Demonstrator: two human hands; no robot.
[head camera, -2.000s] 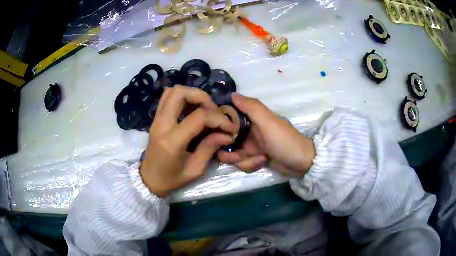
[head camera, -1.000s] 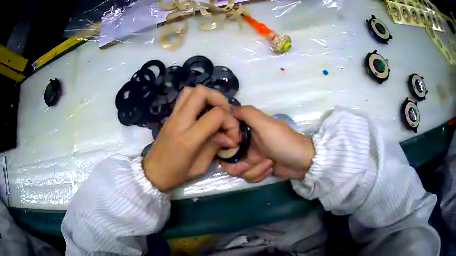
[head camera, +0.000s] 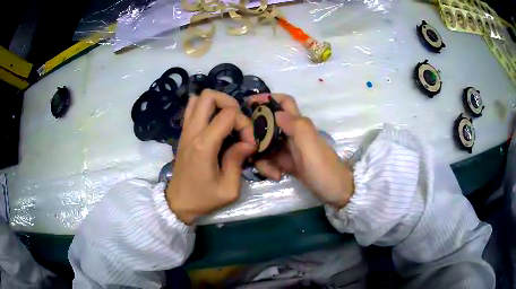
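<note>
A round unit (head camera: 268, 128) with a tan adhesive ring on its face is held tilted between my two hands, in front of the black ring pile. My right hand (head camera: 308, 149) grips it from its right side, fingers partly behind it. My left hand (head camera: 212, 149) has its thumb and fingertips closed at the unit's left edge; whether they pinch the tan ring or the unit itself is hard to tell. Loose black rings (head camera: 148, 107) are heaped behind and left of my hands, partly hidden by them.
Four units with tan rings (head camera: 428, 78) stand apart at the right. One black unit (head camera: 60, 102) lies far left. Peeled liners (head camera: 198, 40) and an orange-handled tool (head camera: 294, 31) lie at the far side. Adhesive ring sheets (head camera: 472, 20) are at the far right. A green table edge (head camera: 271, 240) runs in front.
The unit in my hands has turned so its tan-ringed face shows. My right fingers have shifted up around it. My left fingertips have moved to its left edge.
</note>
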